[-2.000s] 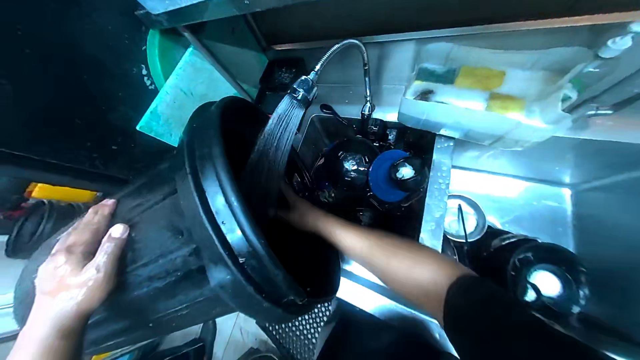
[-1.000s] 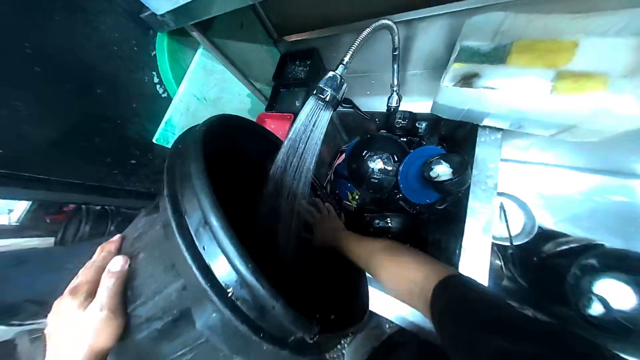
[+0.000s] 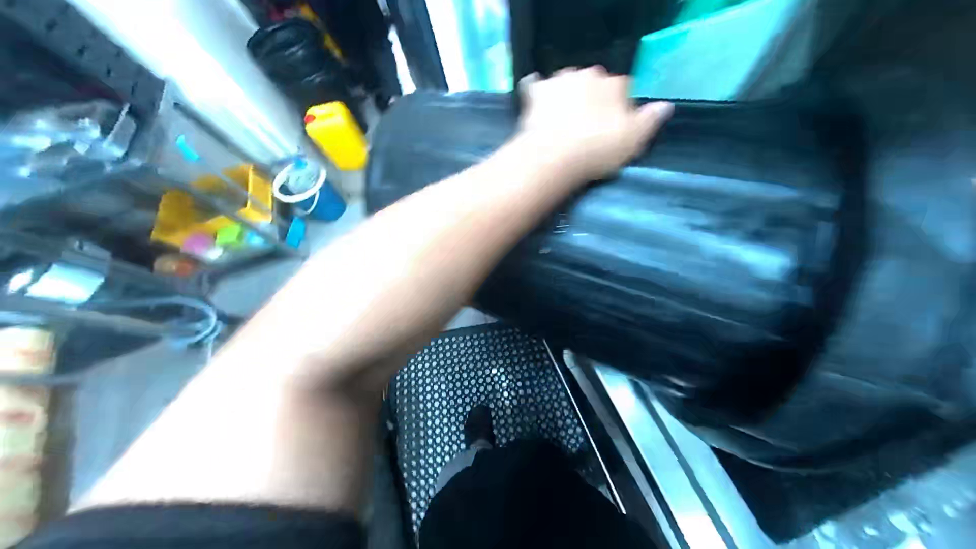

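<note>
A large black plastic bin (image 3: 656,252) lies on its side across the middle and right, its rim end over the metal sink edge (image 3: 671,457). My left hand (image 3: 583,114) rests on the bin's upper side near its base, fingers over the far edge; whether it grips or only presses is unclear. The forearm reaches there from the lower left. My right hand is out of view. The bin's outside is wet and shiny, and its mouth is hidden. Motion blurs the picture.
Below me is a perforated black floor mat (image 3: 488,389) with a foot on it. To the left stand a blue bucket (image 3: 324,200), a yellow jerrycan (image 3: 336,136), a yellow crate (image 3: 255,194) and metal shelving. A green board (image 3: 709,53) is behind the bin.
The view has swung left and down. My left hand now lies across the bin's upper side. The running tap, the sink's contents and my right hand have left view.
</note>
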